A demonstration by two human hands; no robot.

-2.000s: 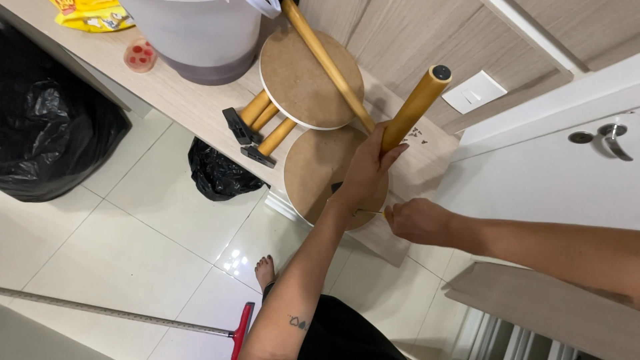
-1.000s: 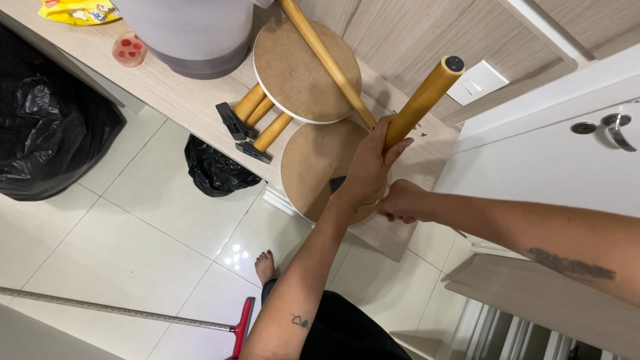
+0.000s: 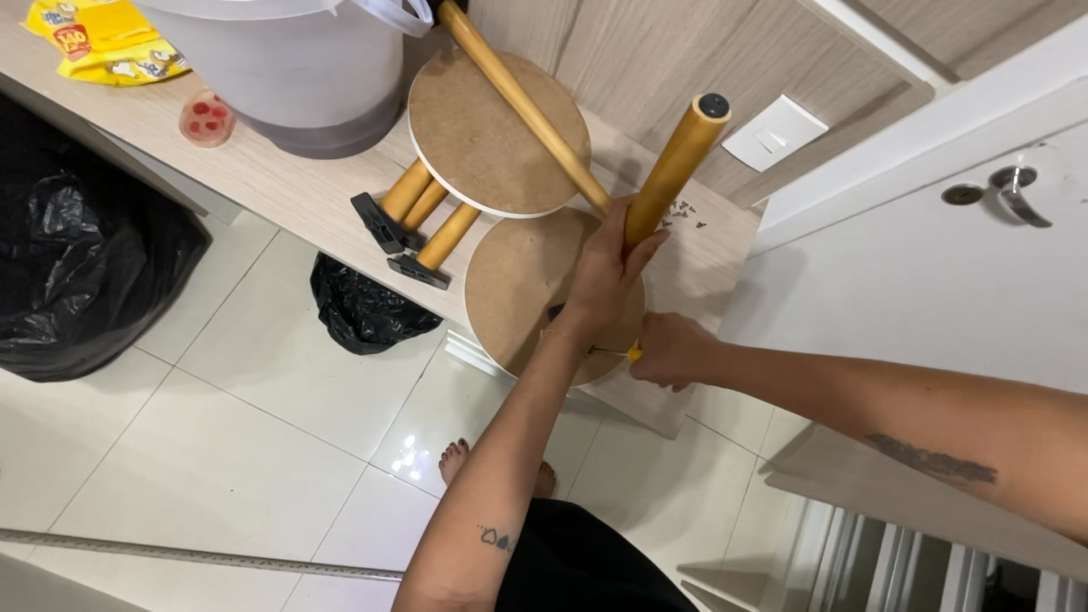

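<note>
My left hand [image 3: 608, 272] is closed around an upright yellow wooden leg [image 3: 676, 170], whose black-capped end points up. The leg's lower end is hidden behind the hand, over a round fibreboard disc [image 3: 518, 280] with a white rim. My right hand [image 3: 676, 350] grips a screwdriver [image 3: 634, 353] with a yellow handle; its thin shaft points left, under my left wrist, and its tip is hard to make out. Part of a black bracket [image 3: 556, 312] shows beside my left hand. Small screws [image 3: 684, 212] lie scattered behind the leg.
A second round disc [image 3: 484, 127] carries a long wooden leg [image 3: 518, 93]. Legs with black brackets [image 3: 382, 223] jut over the bench edge. Further left are a plastic bucket [image 3: 314, 76], a small round container [image 3: 206, 119] and a yellow packet [image 3: 110, 42]. Black bags [image 3: 76, 246] stand below; a door [image 3: 926, 263] is right.
My left hand stays on the upright leg throughout. My right hand remains beside the left wrist, and the screwdriver's yellow part shows more plainly now than one second ago.
</note>
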